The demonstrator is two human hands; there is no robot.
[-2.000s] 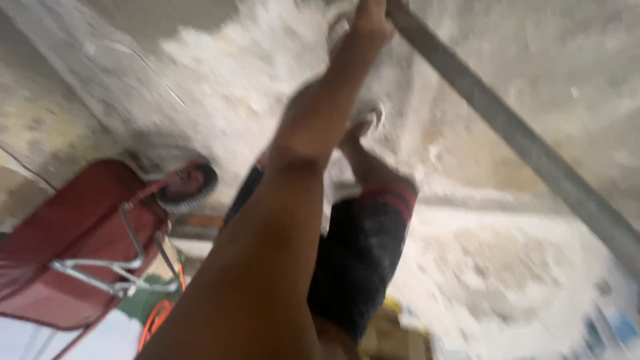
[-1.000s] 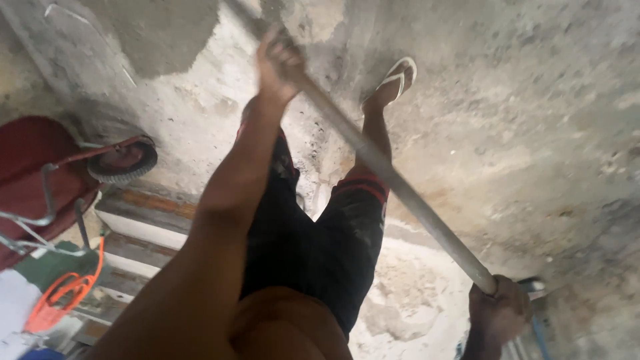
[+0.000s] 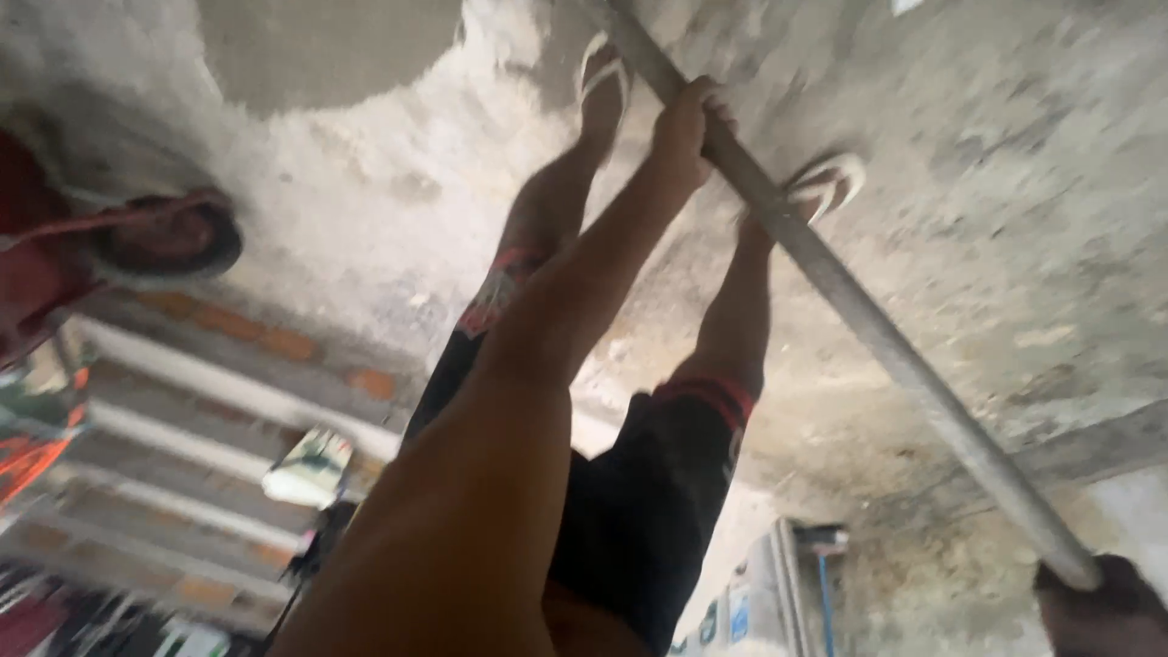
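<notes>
A long grey pole runs diagonally from the top centre to the lower right of the head view; its far end is out of frame. My left hand is closed around the pole in the upper middle, with the arm stretched out. At the lower right my right hand grips the pole's near end, dark and partly cut off by the frame. Under the pole are my two feet in white flip-flops on a worn concrete floor.
A red wheelbarrow with a black wheel stands at the left. Below it are steps with a pale bag on them, beside an orange cord. A darker smooth patch marks the floor at the top left.
The view has shifted, bringing more of the steps into sight. Both hands stay on the pole since one second ago. My feet have changed position, with both flip-flops now showing.
</notes>
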